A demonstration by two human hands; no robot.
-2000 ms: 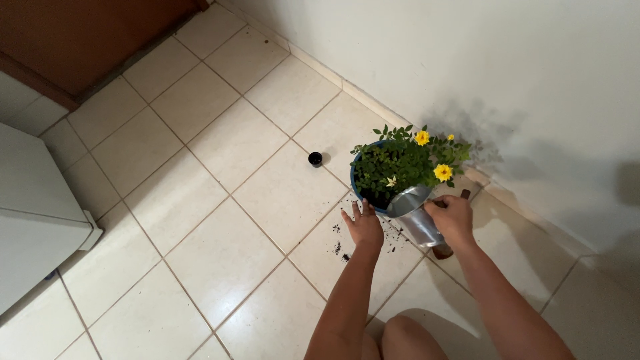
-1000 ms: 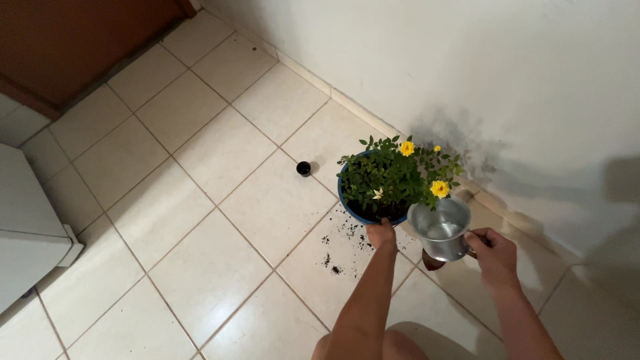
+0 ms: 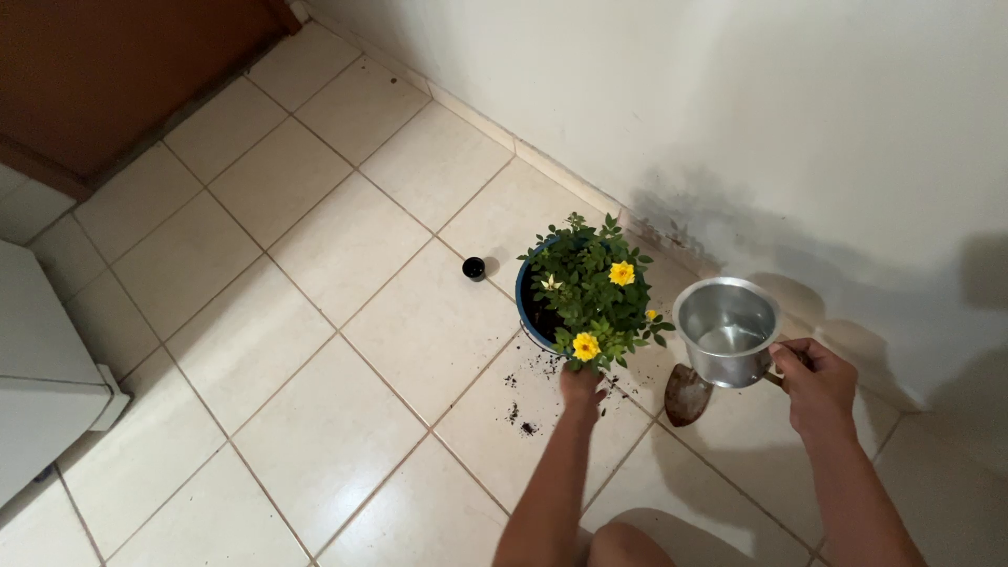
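A blue pot holds a leafy plant with yellow flowers and dark soil. At the pot's near rim is my left hand; leaves hide its fingertips, so its grip cannot be made out. My right hand grips the handle of an aluminium mug, raised to the right of the plant and roughly upright, with clear liquid inside. Below the mug, a rusty hand trowel blade shows on the floor; its handle is hidden.
A small black cup stands on the floor left of the pot. Loose soil is scattered over the tiles near the pot. Behind runs a white wall with a tile skirting. A white cabinet or appliance is at the left, a brown door upper left.
The mug, tilted at the pot's rim two seconds ago, has moved right and is level in my right hand. My left hand went from open beside the pot to its near rim. The flowering stems have shifted.
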